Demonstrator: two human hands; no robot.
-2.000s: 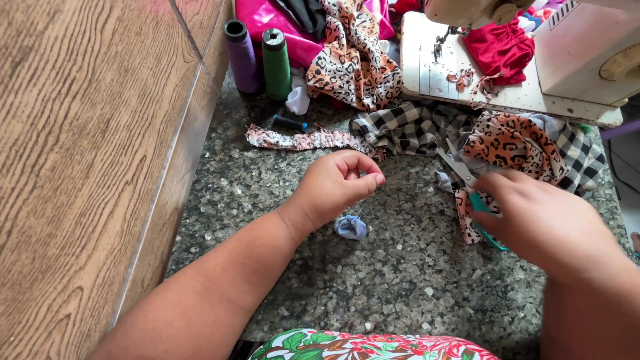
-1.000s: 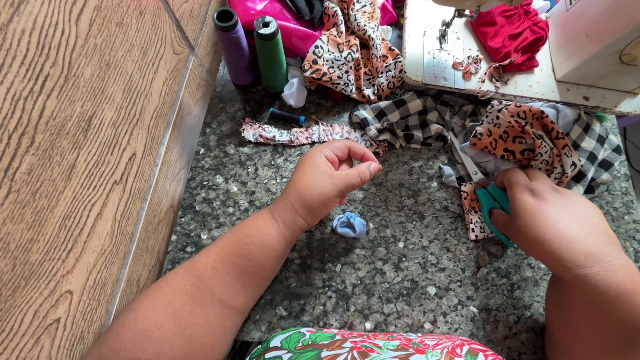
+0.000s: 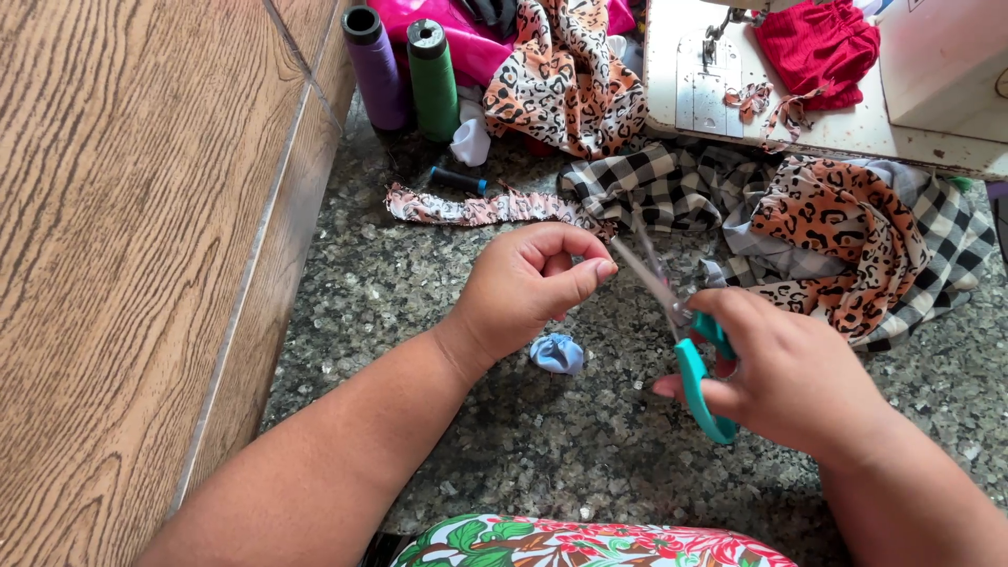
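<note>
My right hand [image 3: 776, 366] holds a pair of scissors with teal handles [image 3: 693, 386], fingers through the loops. The blades are parted and point up and left, their tips close to my left hand [image 3: 543, 283]. Thumb and forefinger of the left hand are pinched together; whether something thin, such as thread, is between them cannot be told. Just below it a small gathered piece of light blue fabric [image 3: 557, 354] lies on the granite surface [image 3: 488, 480]. Beyond the left hand lies a gathered strip of leopard-print fabric [image 3: 488, 208].
Purple [image 3: 378, 75] and green thread cones [image 3: 433, 87] stand at the back left, near a small dark spool [image 3: 458, 180]. Leopard-print [image 3: 835, 228] and black-and-white checked fabric [image 3: 646, 185] lie ahead and right. Behind is a sewing machine [image 3: 827, 134] with red fabric [image 3: 819, 51]. Wood-patterned tiles [image 3: 134, 197] border the left.
My right hand has lifted the scissors off the fabrics at the right and brought them left, toward my left hand. The blades have parted. The left hand keeps its pinched pose.
</note>
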